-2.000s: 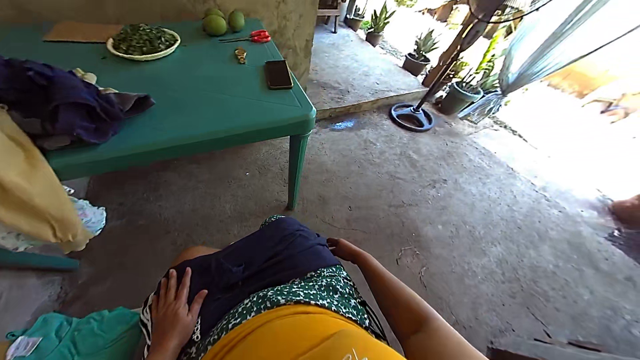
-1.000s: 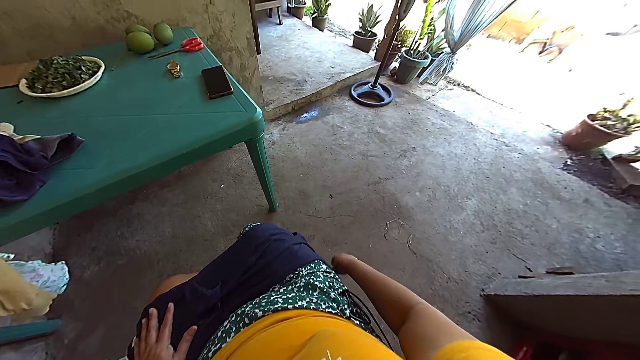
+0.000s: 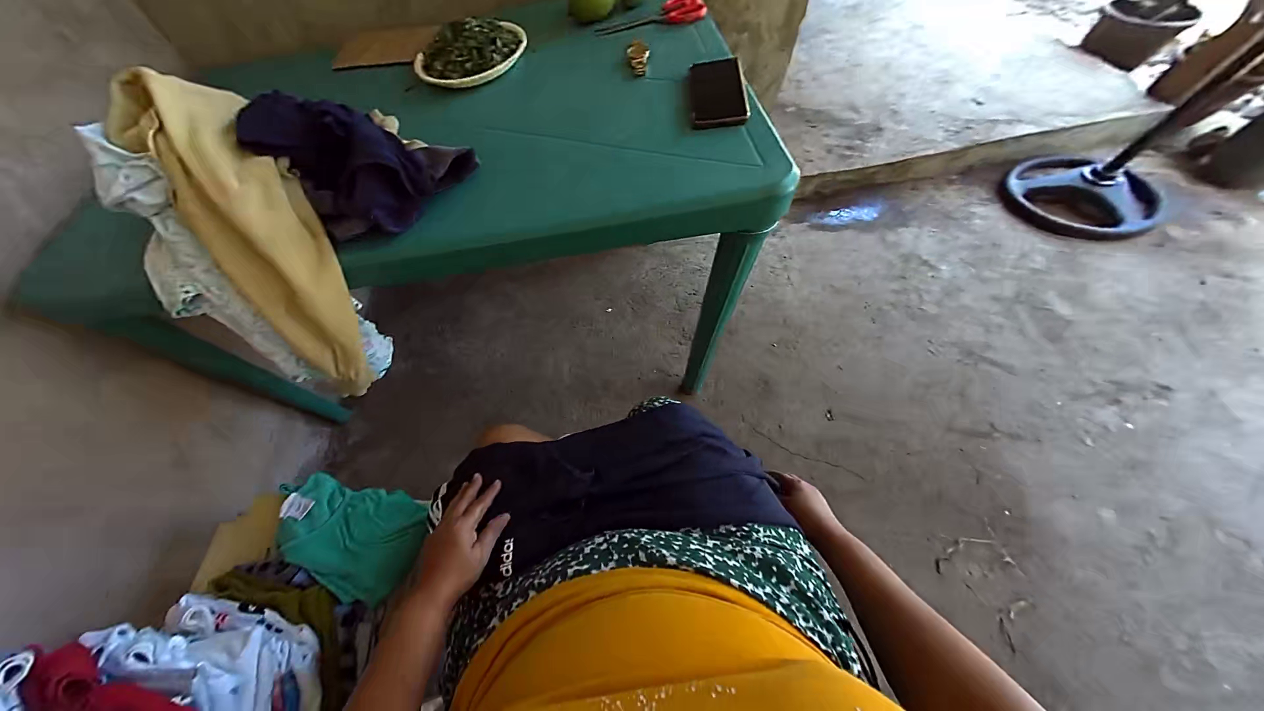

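Note:
A navy Adidas garment (image 3: 632, 464) lies across my lap over a green and white patterned garment (image 3: 790, 583). My left hand (image 3: 466, 538) rests on its left part, palm down with fingers spread. At its right edge is my right hand (image 3: 805, 504), fingers bent; whether they grip the cloth is unclear. Left of my lap, a green garment (image 3: 355, 533) tops a pile of clothes (image 3: 227, 647). On the table's left part lie a dark navy garment (image 3: 346, 163) and a yellow garment (image 3: 237, 217), which hangs over the edge.
The green plastic table (image 3: 583, 178) holds a basket of leaves (image 3: 472, 51), a phone (image 3: 718, 94), a gold watch (image 3: 638, 57), red-handled scissors (image 3: 681, 12) and a green fruit (image 3: 591, 8). A stand with a round base (image 3: 1084, 197) is at right, near a concrete step (image 3: 968, 148).
The view has swung left, bringing the clothes pile back into sight. My right hand shows at the navy garment's right edge; a second ago it was mostly hidden there.

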